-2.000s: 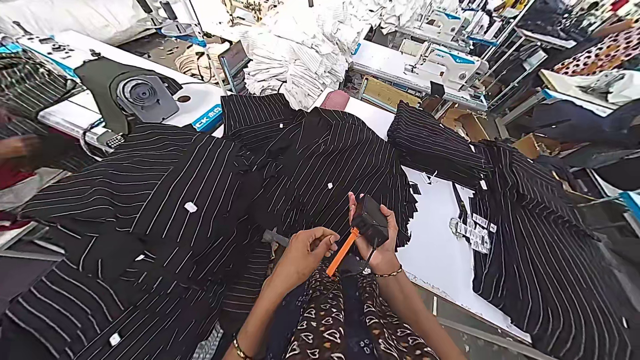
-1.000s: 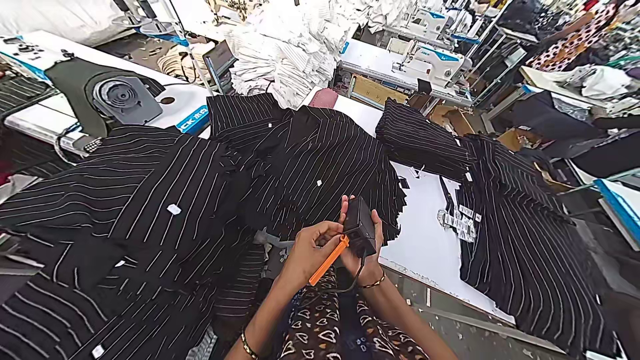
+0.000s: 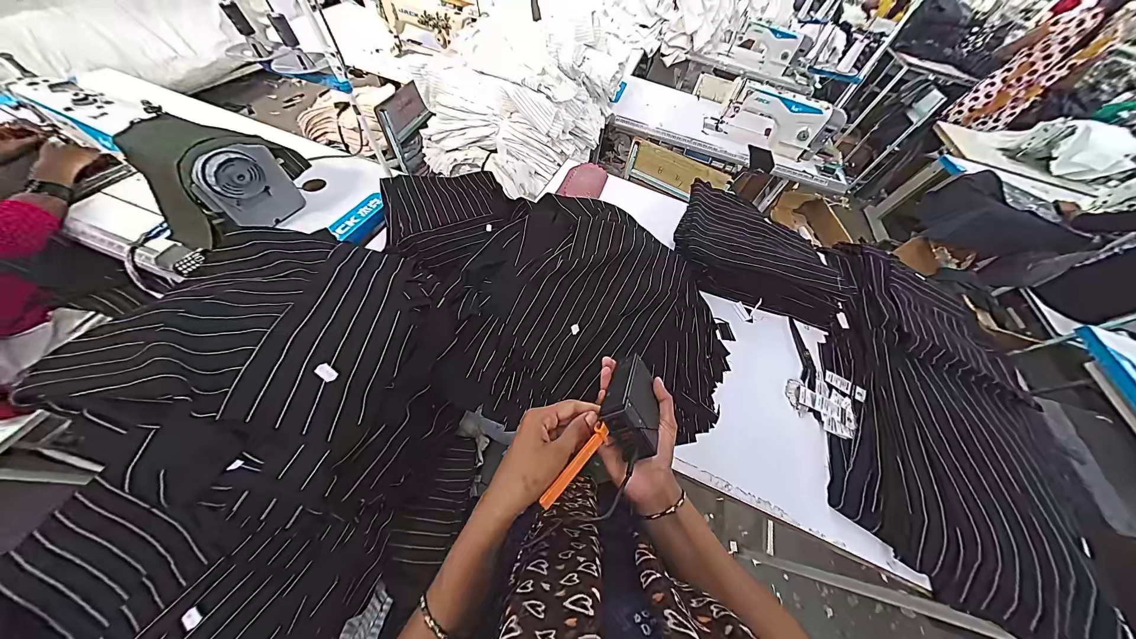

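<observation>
My right hand [image 3: 652, 475] holds a small black box-shaped device [image 3: 631, 406] with a dark cable hanging from its lower end. The fingertips of my left hand [image 3: 541, 448] pinch at the device's left side, by the upper end of an orange strip [image 3: 572, 466] that slants down between my hands. What the fingertips grip there is partly hidden. Just beyond my hands lies a heap of black pinstriped fabric pieces [image 3: 612, 275]; a larger heap [image 3: 293, 319] spreads on the left.
Small white labels [image 3: 830, 404] lie on the white table [image 3: 754, 453], beside more striped fabric [image 3: 941, 426]. Sewing machines [image 3: 781, 115] and piled white garments [image 3: 515, 106] stand behind. A co-worker's hand [image 3: 67, 164] is at the far left, near a grey machine part [image 3: 244, 186].
My left hand has moved from beside the device up against it. The orange strip's upper end now meets the device. A co-worker's hand and red sleeve show more plainly at the left.
</observation>
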